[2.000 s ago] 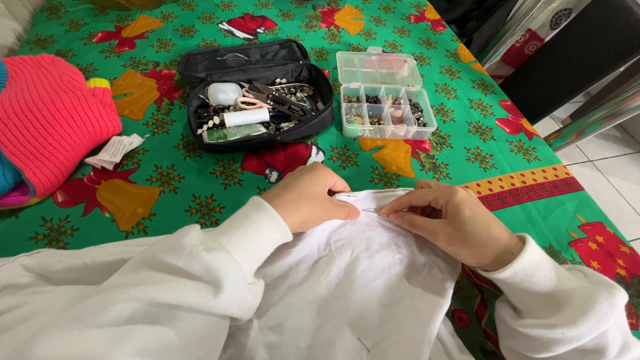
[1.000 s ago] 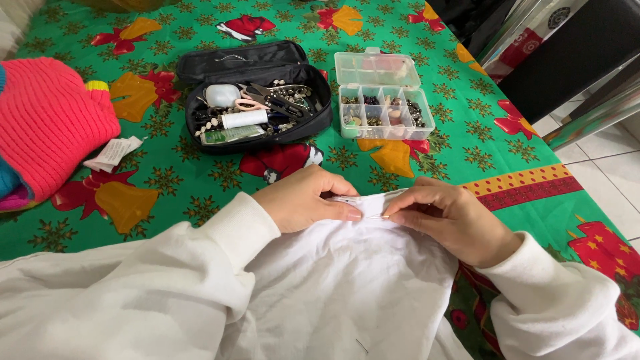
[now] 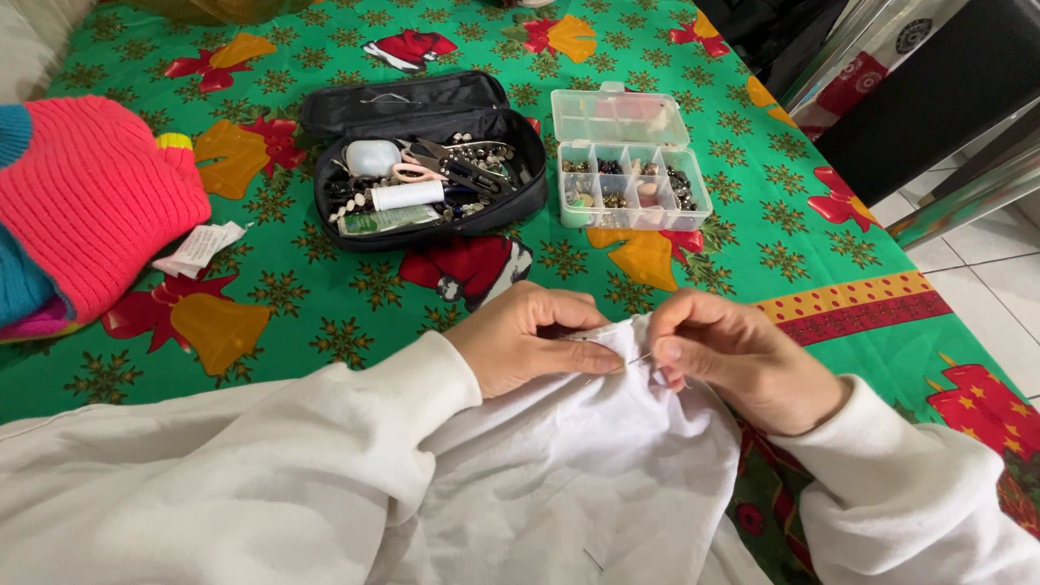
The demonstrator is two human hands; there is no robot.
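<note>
White cloth (image 3: 569, 471) lies across the near side of the table, its upper edge raised between both hands. My left hand (image 3: 536, 337) pinches that edge between thumb and fingers. Just to its right, my right hand (image 3: 743, 357) holds a thin needle (image 3: 639, 358) between thumb and forefinger, pointing at the cloth beside the left thumb. The needle's far end is hidden by the fingers. A pin (image 3: 594, 560) sits in the cloth lower down.
Beyond the hands stand an open black zip case (image 3: 520, 207) with scissors, a white thread spool (image 3: 408, 195) and beads, and an open clear plastic compartment box (image 3: 621, 122) of beads. A pink knitted item (image 3: 106, 179) lies at left on the green patterned tablecloth (image 3: 309, 301).
The right hand has moved slightly away from the left thumb, and the needle shows between them. One second ago the cloth edge was held flatter between both hands.
</note>
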